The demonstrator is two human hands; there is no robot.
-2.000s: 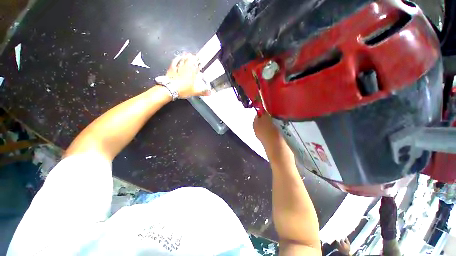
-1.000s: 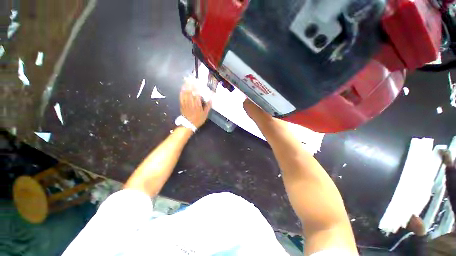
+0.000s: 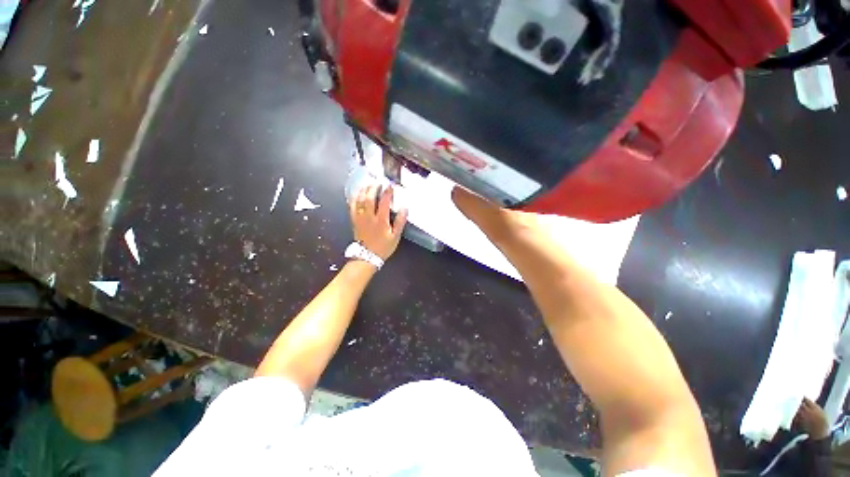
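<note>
The red and black motor housing of the cutting machine (image 3: pixel 522 102) fills the top middle of the view. White fabric (image 3: pixel 582 247) lies on the dark table below it. My left hand (image 3: pixel 375 219) rests on the fabric's left end beside the knife standard (image 3: pixel 391 168), fingers partly spread. The grey base plate (image 3: pixel 426 240) shows at the fabric's near edge, just right of my left hand. My right hand is hidden under the motor housing; only the wrist and forearm show.
White offcuts (image 3: pixel 305 200) lie on the dark table (image 3: pixel 233 279) at the left. White fabric strips (image 3: pixel 797 345) lie at the right edge, with another person's hand (image 3: pixel 813 418) beside them. A round wooden stool (image 3: pixel 84 399) stands at the lower left. A dark cable (image 3: pixel 811 58) shows at the top right.
The view has turned, and the machine has gone from the upper right to the top middle. More fabric shows right of my right forearm. My left hand stays beside the knife standard.
</note>
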